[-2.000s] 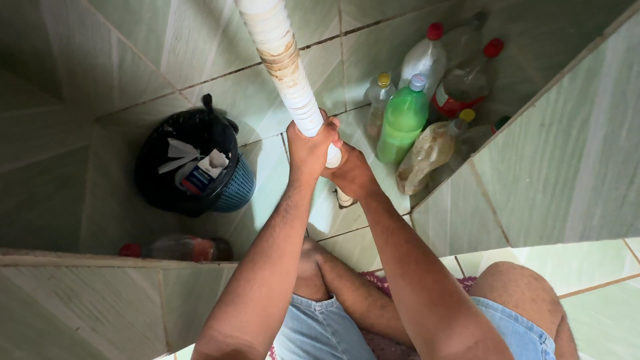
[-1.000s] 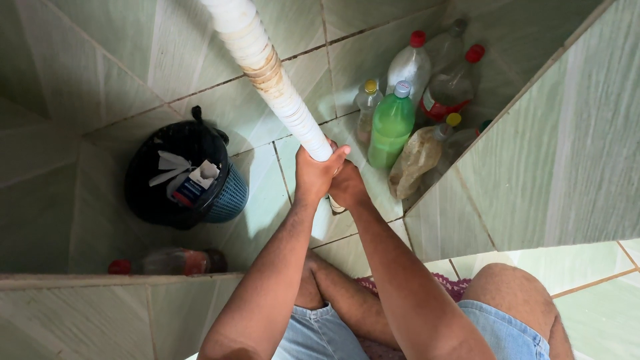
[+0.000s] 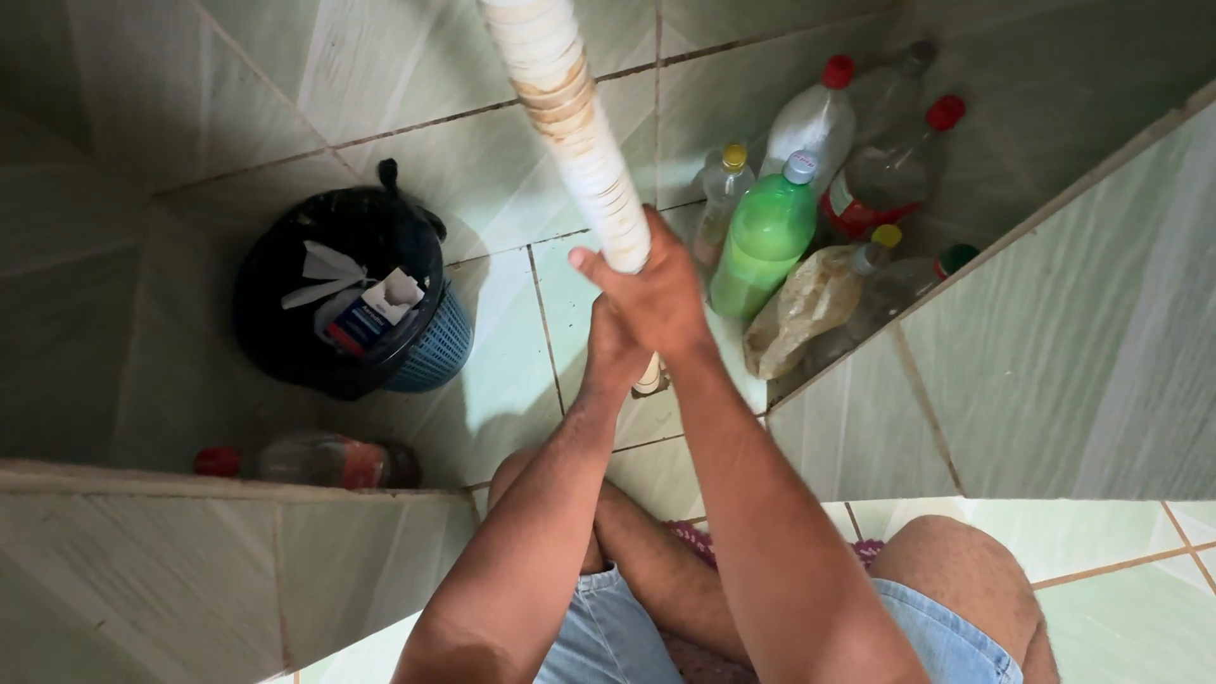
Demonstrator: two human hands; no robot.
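A ribbed white flexible drain hose [image 3: 584, 142] with a brown-stained band runs from the top edge down to my hands. My right hand [image 3: 655, 290] wraps round its lower end, thumb pointing left. Just below, my left hand [image 3: 616, 347] is closed round the same line of pipe, mostly hidden by the right. A short cream pipe end [image 3: 649, 375] shows under the hands at a dark-edged hole in the tiled floor. Whether the hose and this lower piece are one part is hidden by my hands.
To the left stands a blue basket bin [image 3: 432, 347] with a black bag and litter; a bottle [image 3: 323, 461] lies below it. Several plastic bottles, one green [image 3: 768, 237], stand at right. Low tiled walls [image 3: 142, 560] border both sides; my crossed legs are below.
My right hand has moved from below the left hand to above it on the hose, and its thumb now points left. Bin and bottles have stayed put.
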